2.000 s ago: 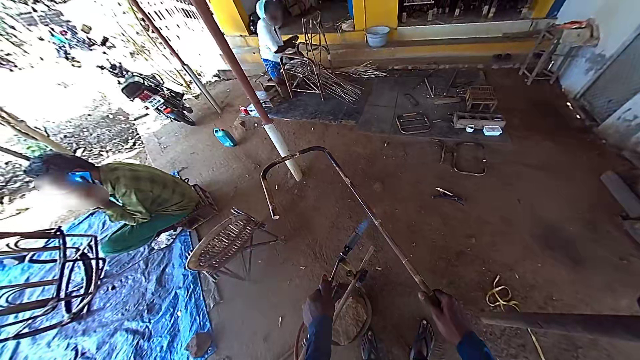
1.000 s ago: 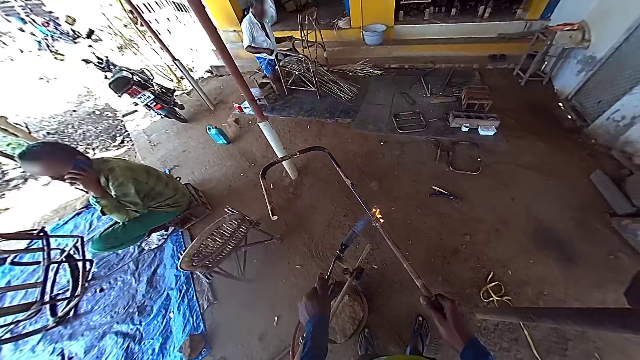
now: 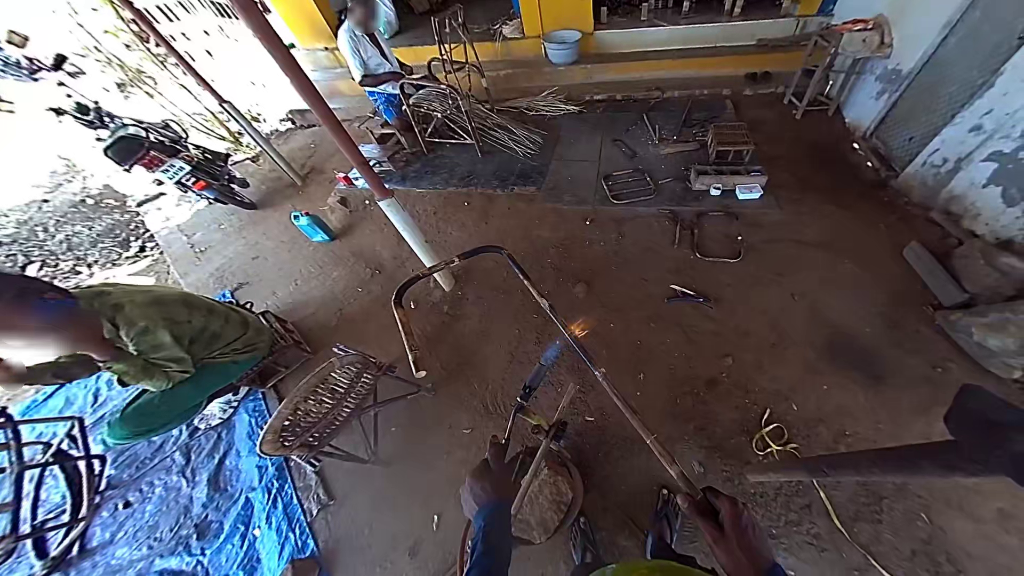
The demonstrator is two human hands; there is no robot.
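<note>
My left hand (image 3: 490, 482) grips the handle of a gas blowtorch (image 3: 534, 382), whose blue flame meets a bent cane pole (image 3: 606, 387) and flares orange there. The pole's near end is in my right hand (image 3: 724, 524). From there it runs up and away to the left, then curves into a darkened U whose free end points down. Below the torch, a large stone (image 3: 544, 500) sits in a round container with a stick leaning across it. A hose trails beneath my left forearm.
At left a person sits by a blue tarp (image 3: 200, 480), beside a woven cane stool (image 3: 320, 408). A post (image 3: 408, 232) stands ahead. Another person works among canes at the back. Pliers-like tool (image 3: 690, 298), yellow strap (image 3: 772, 440) and a thick beam (image 3: 856, 462) lie to the right.
The torch flame, not clearly seen on the pole two seconds ago, now flares against it. Both hands keep their hold. The seated person at left has leaned or shifted.
</note>
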